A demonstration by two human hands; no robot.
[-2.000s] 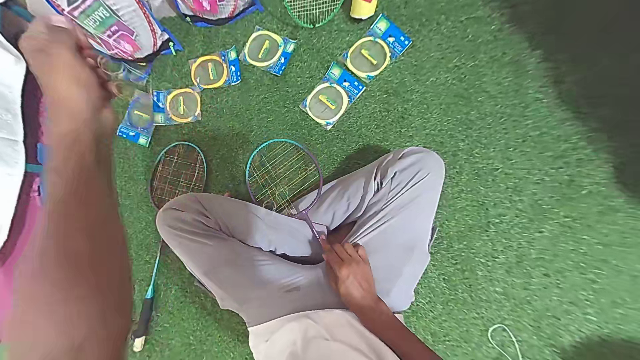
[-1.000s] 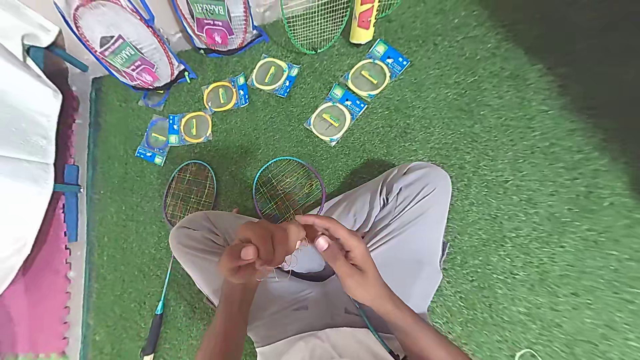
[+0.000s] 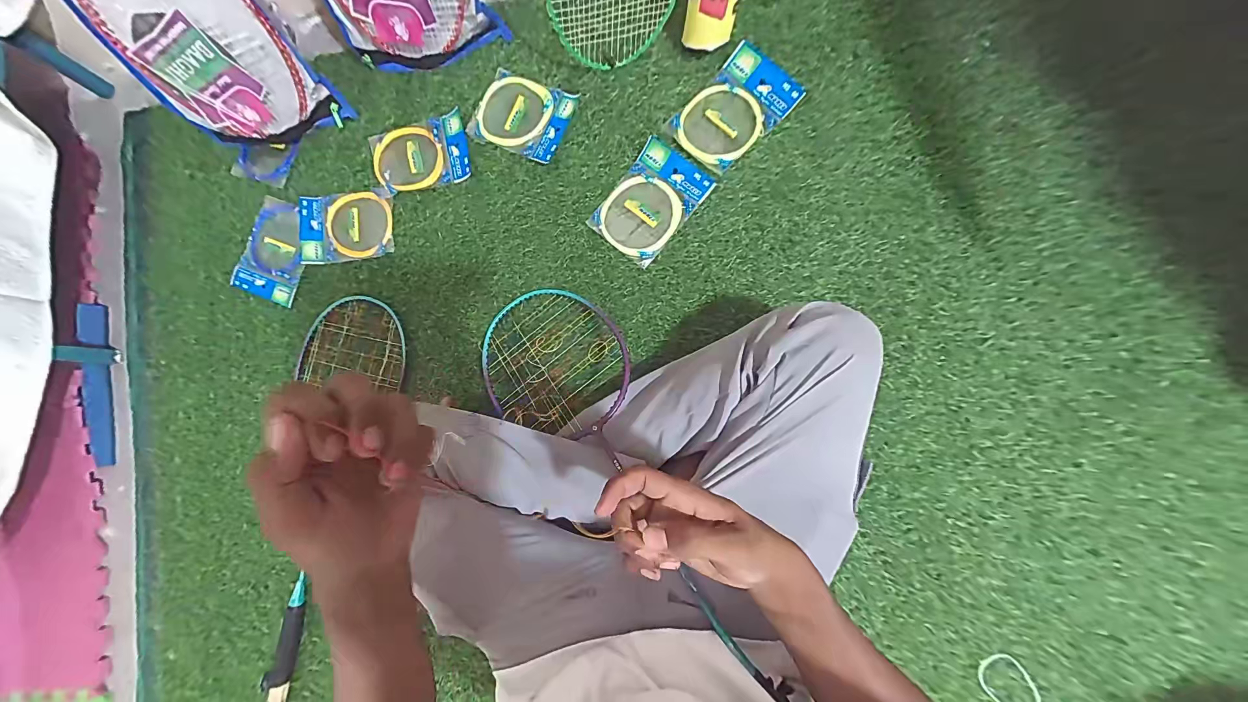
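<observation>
A badminton racket (image 3: 556,361) with a teal and purple frame lies over my crossed legs, partly strung with yellow string, loose loops on its bed. My left hand (image 3: 341,468), raised and blurred at the left, has curled fingers closed on a thin string. More thin string (image 3: 590,531) runs over my lap to my right hand (image 3: 673,526), whose fingers pinch it above the racket's shaft. A second racket (image 3: 353,341) lies on the grass left of my knee, its head partly behind my left hand.
Several packets of coiled string (image 3: 641,214) lie in an arc on the artificial grass. Bagged rackets (image 3: 224,68), a green-strung racket (image 3: 612,29) and a yellow tube (image 3: 709,24) are beyond. A loose string loop (image 3: 1009,673) lies bottom right; pink mat (image 3: 54,575) at left.
My hands were together over my lap one second ago; now they are apart, the left hand moved to the left and the right hand still near the racket shaft.
</observation>
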